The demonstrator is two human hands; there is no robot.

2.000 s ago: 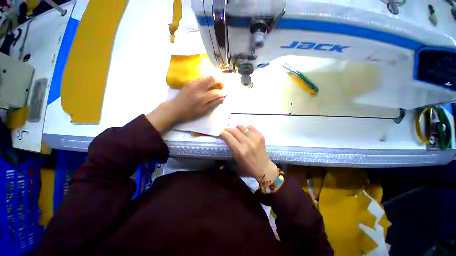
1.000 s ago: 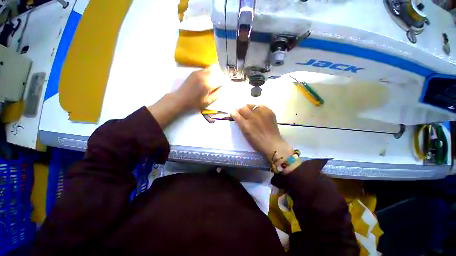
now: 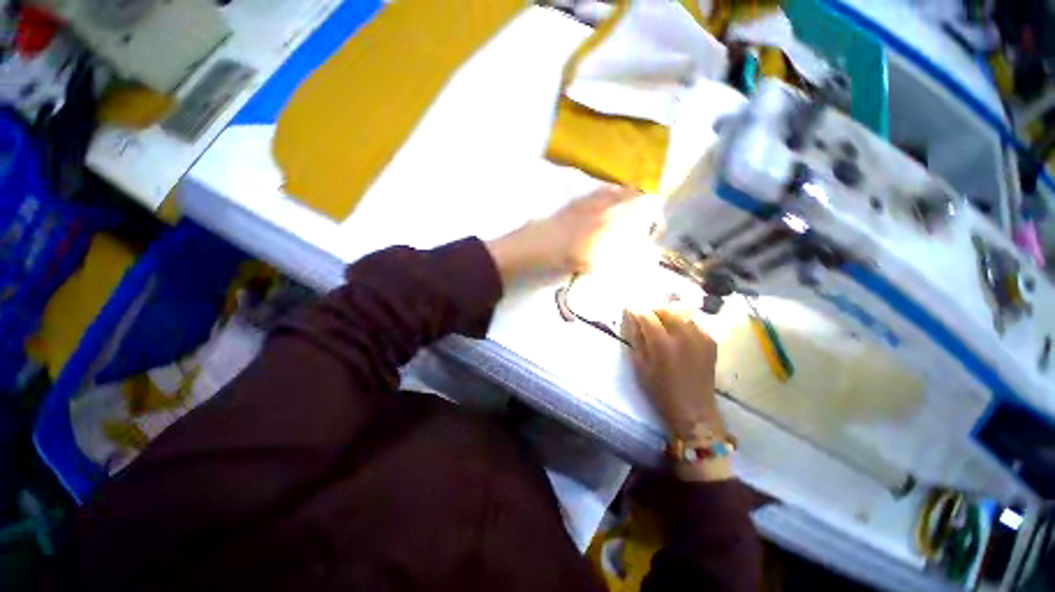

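Observation:
A fabric piece, white side up, lies under the bright lamp at the needle; glare hides much of it. Its yellow part [image 3: 610, 145] shows behind my left hand. My left hand [image 3: 587, 231] rests on the fabric left of the needle, fingertips lost in the glare. My right hand [image 3: 674, 356] is on the fabric's near right edge, fingers close together. A dark curved edge [image 3: 590, 320] shows between the hands. The sewing machine head [image 3: 798, 197] stands just beyond, tilted in the view and blurred. Whether either hand pinches the fabric cannot be told.
A long yellow panel [image 3: 382, 98] lies on the table to the left. Green and yellow snips [image 3: 771, 348] lie on the machine bed. Yellow-green scissor loops [image 3: 946, 523] are at the right end. A blue crate [image 3: 64, 428] with fabric pieces stands at lower left. Another machine is at upper left.
The view has turned and tilted, so the table slopes down to the right. Both hands stay at the fabric near the needle. More of the white and yellow fabric behind the needle shows.

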